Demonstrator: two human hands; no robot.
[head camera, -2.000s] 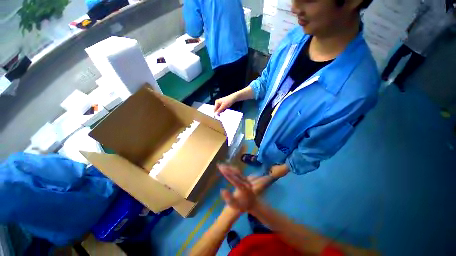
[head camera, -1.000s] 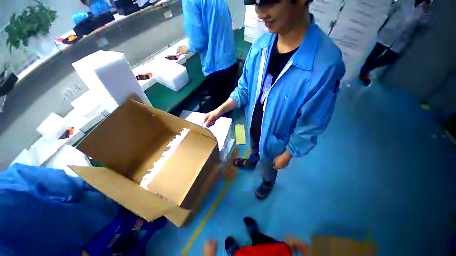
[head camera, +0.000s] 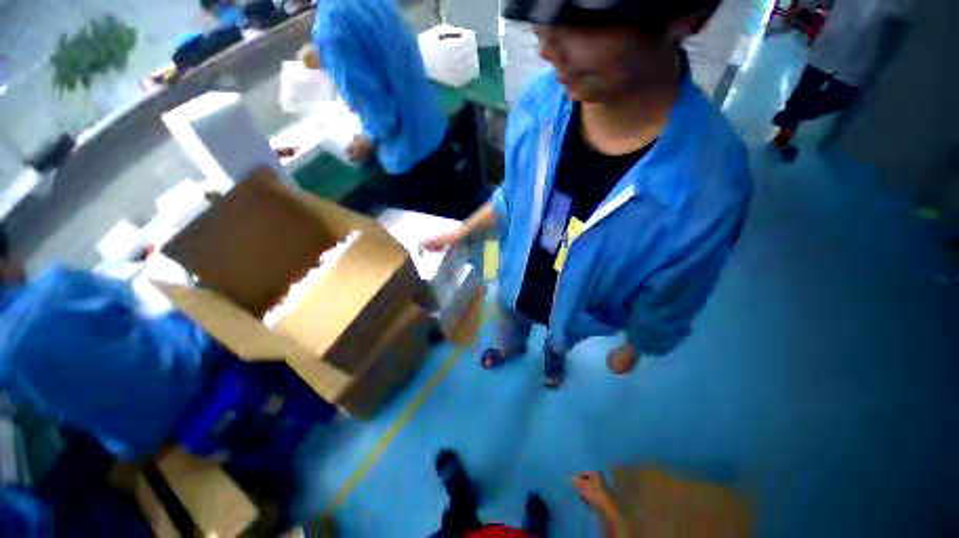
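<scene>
A large open brown carton (head camera: 363, 305) stands at the bench with flaps spread; a row of white inserts (head camera: 312, 278) with a jagged edge shows inside. My right hand (head camera: 592, 489) is small and blurred at the bottom edge, beside the left edge of a flat brown cardboard (head camera: 684, 504). I cannot tell whether it touches the cardboard or holds anything. My left hand is out of the picture.
A person in a blue smock (head camera: 641, 231) stands ahead, a hand on white boxes (head camera: 426, 236) beside the carton. Other people in blue are at the bench and lower left. A tall white stack (head camera: 223, 137) stands behind the carton. An opened carton (head camera: 200, 499) lies lower left.
My hands were together in front, then apart at the bottom edge; now only the right shows. The carton appears farther left, and the brown cardboard at the bottom right shows more.
</scene>
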